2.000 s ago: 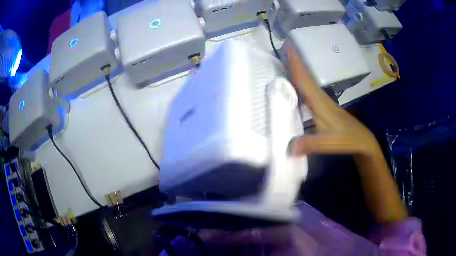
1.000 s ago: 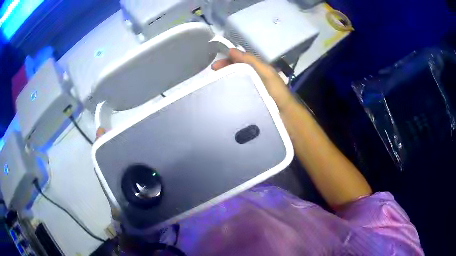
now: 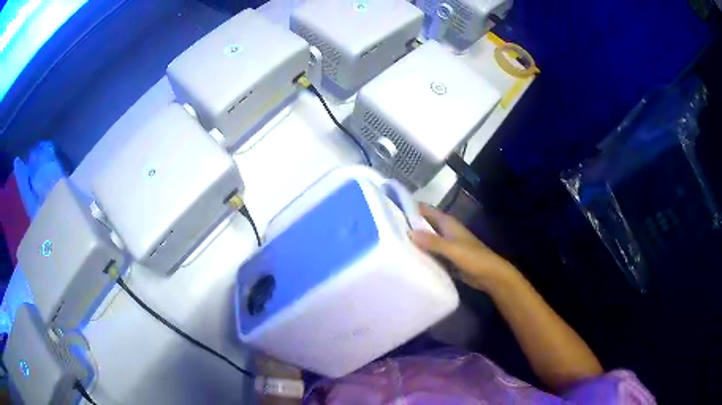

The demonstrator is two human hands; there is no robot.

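A white projector is tilted over the near edge of the white table. Its blue-lit front panel faces up and away, with the round dark lens at the left end. Its white stand bracket shows behind the panel. My right hand grips the projector's right side at the bracket; the fingertips are partly hidden. My left hand cannot be made out clearly; a small brownish patch under the projector's lower left may be part of it.
Several white projectors stand along the table, most with lit rings and black cords. One stands just beyond my right hand. A yellow tape roll lies at the far right corner. Clear plastic is at the right.
The held projector has turned from upside-facing panel to tilted away, showing more of its white body. It has moved lower and right. My right hand has moved down with it.
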